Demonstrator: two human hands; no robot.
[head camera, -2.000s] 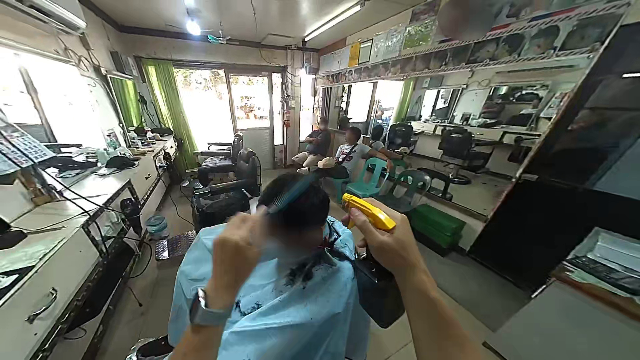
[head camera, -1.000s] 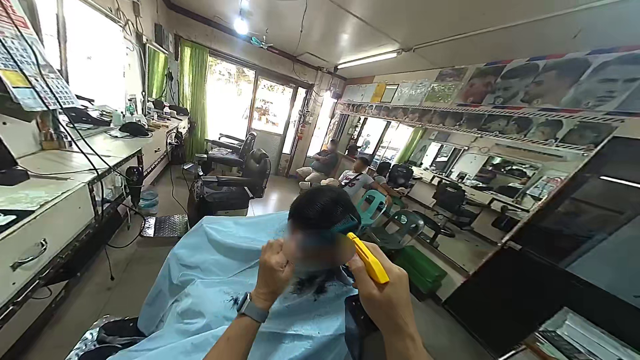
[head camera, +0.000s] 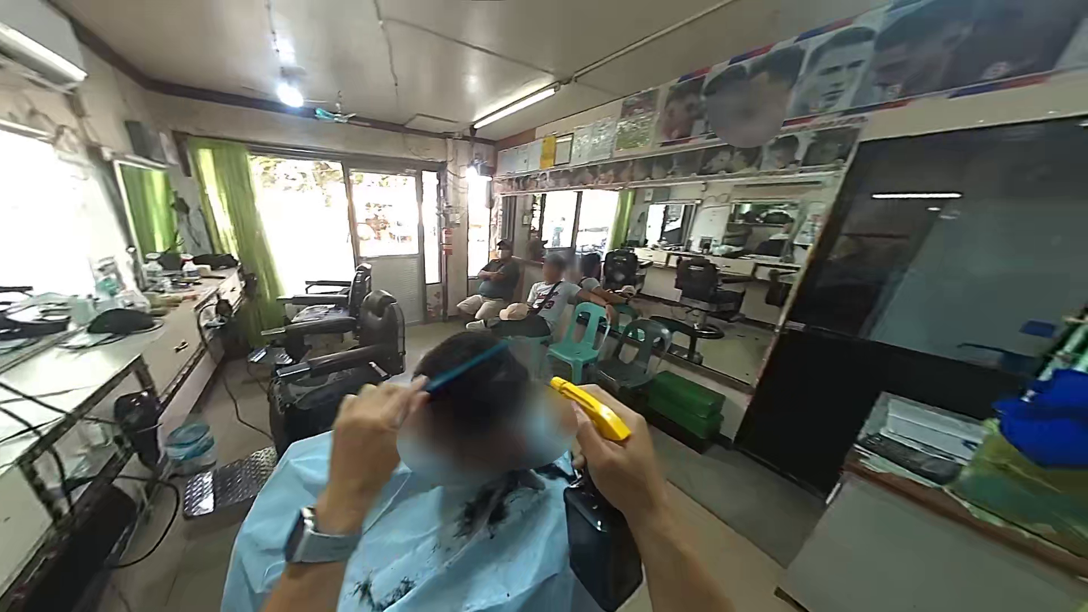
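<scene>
A seated person's head with short dark hair (head camera: 472, 382) is in the middle of the head view, above a light-blue barber's cape (head camera: 442, 544) with dark hair clippings (head camera: 493, 501) on it. My left hand (head camera: 374, 433), with a watch at its wrist, holds a blue comb (head camera: 466, 368) slantwise against the hair on top. At the right side of the head, my right hand (head camera: 616, 446) grips a yellow hair clipper (head camera: 592, 408); its front end points up and left, a little apart from the hair. The face is blurred.
Black barber chairs (head camera: 382, 331) stand ahead on the left, beside a long counter (head camera: 76, 365) with cords and tools. Green plastic chairs (head camera: 580, 340), a green box (head camera: 682, 408) and seated people are ahead right. A cabinet (head camera: 901, 544) stands at the right.
The comb now lies against the top of the hair, and my left hand has moved up beside the head. The yellow clipper has stayed in my right hand. The view has turned.
</scene>
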